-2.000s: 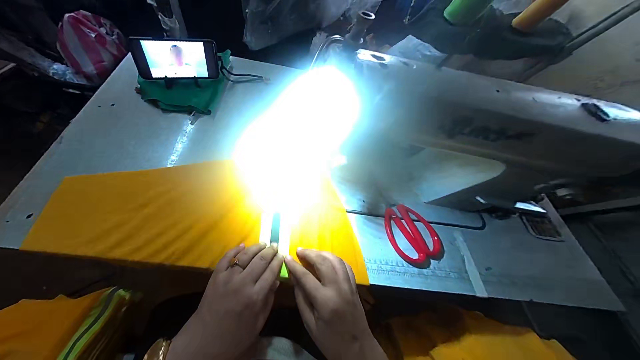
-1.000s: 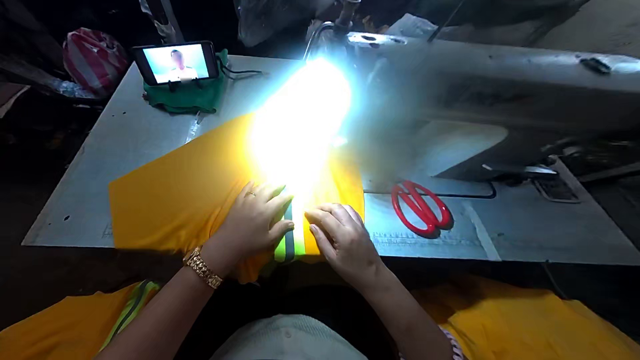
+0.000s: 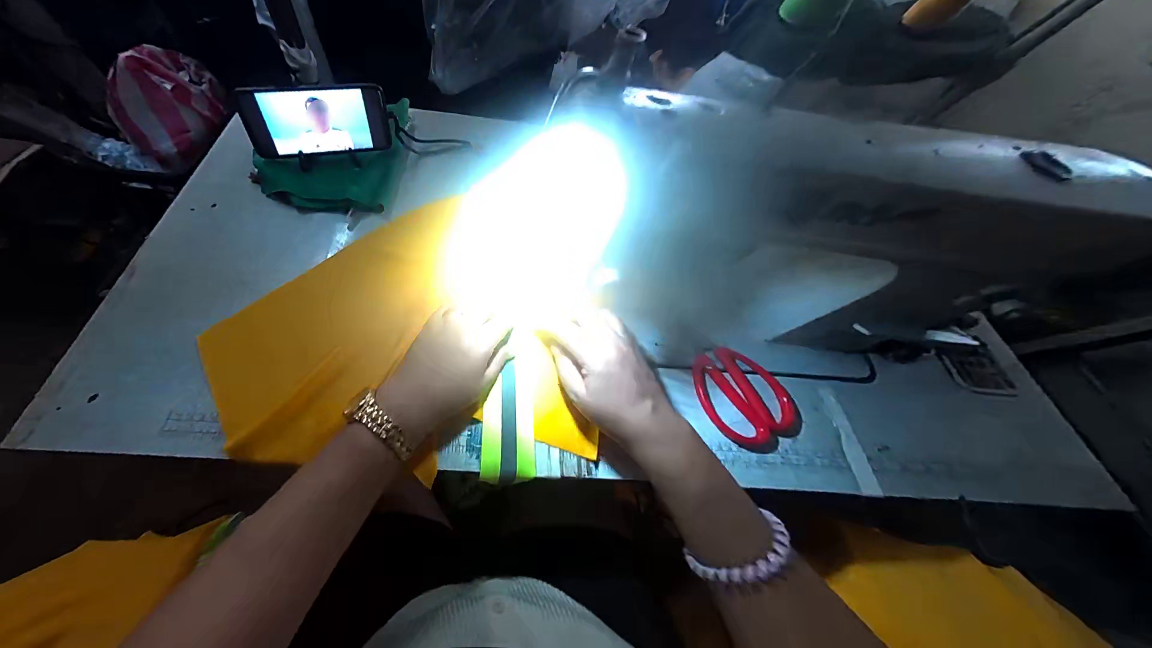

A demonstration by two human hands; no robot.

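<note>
Yellow-orange fabric (image 3: 315, 342) lies on the sewing machine table, with a lime-and-grey reflective strip (image 3: 508, 432) running down it and hanging to the table's front edge. My left hand (image 3: 454, 360) presses on the fabric just left of the strip, a gold-coloured watch or bracelet at its wrist. Resting to the right of the strip, my right hand (image 3: 607, 364) touches the fabric's right part; a beaded bracelet circles that forearm. Both hands' fingertips fade into the glare of a bright lamp (image 3: 549, 216), which hides the needle area of the sewing machine (image 3: 855, 198).
Red-handled scissors (image 3: 745, 400) lie right of my right hand. A phone (image 3: 315, 121) stands on green cloth (image 3: 333, 180) at the back left. A striped pink bag (image 3: 166, 108) is beyond the table (image 3: 189, 270). More yellow-orange fabric (image 3: 954, 585) hangs below the front edge.
Both hands have moved forward, toward the lamp's glare. More of the reflective strip now shows on the near side of my hands than one second ago.
</note>
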